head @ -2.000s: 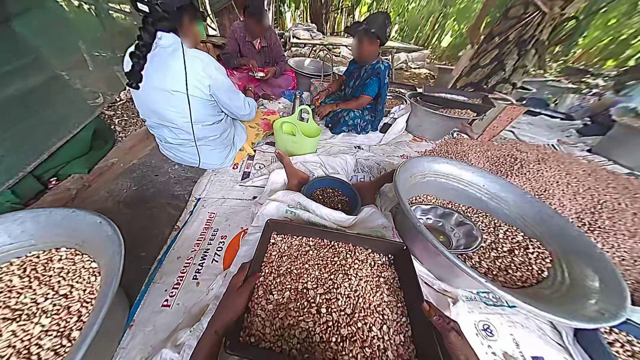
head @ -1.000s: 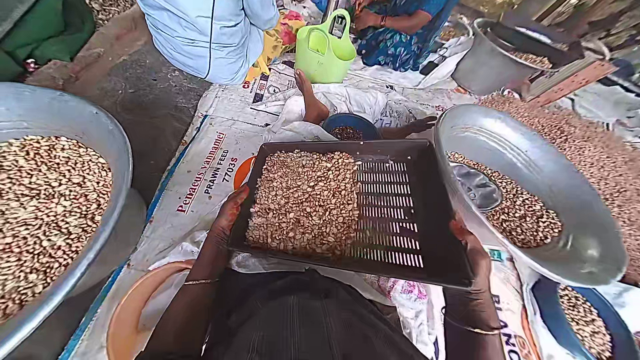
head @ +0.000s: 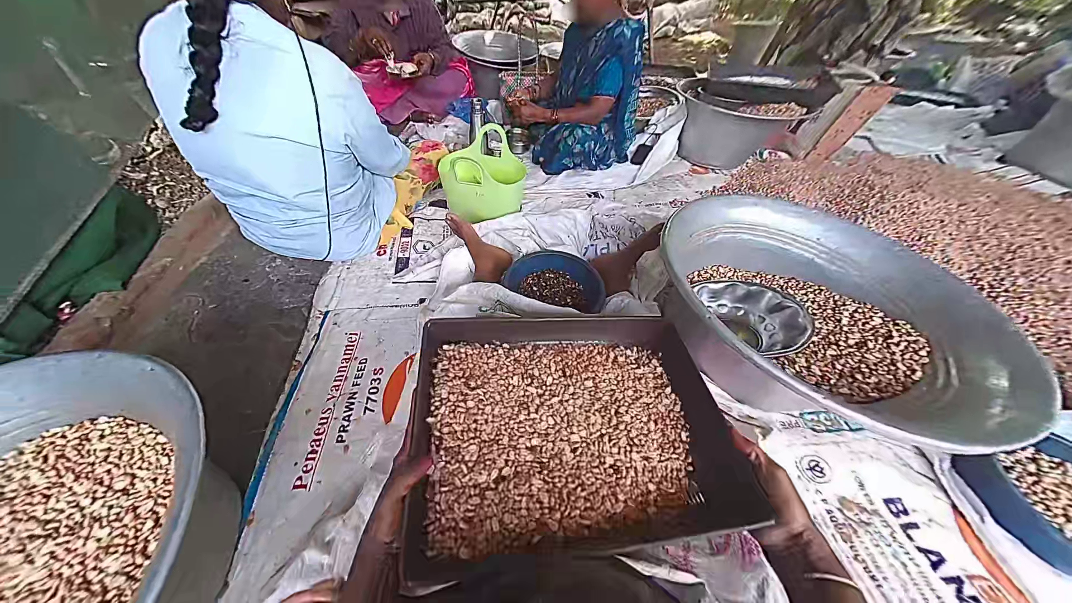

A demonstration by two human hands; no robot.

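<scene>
My left hand [head: 400, 494] grips the left side of a dark slotted sieve tray [head: 729, 494], and my right hand [head: 770, 477] grips its right side. A layer of reddish-brown nuts or seeds [head: 557, 444] covers most of the tray's bottom; a few slots show near the right edge. Beyond the tray, between two bare feet, stands a blue bowl [head: 596, 289] holding small dark pieces. To the right is a wide metal basin [head: 988, 368] with more of the nuts or seeds and a fluted metal dish [head: 758, 318] lying in it.
Another metal basin [head: 188, 419] full of nuts or seeds stands at the left. A blue tub [head: 997, 502] is at the lower right. Printed sacks [head: 335, 360] cover the ground. Several people sit ahead near a green basket [head: 481, 188]; a large heap [head: 946, 209] spreads at the right.
The nuts or seeds, bunched on the tray's left half a second ago, now spread across most of it. Both hands still hold the tray. The view has tilted up.
</scene>
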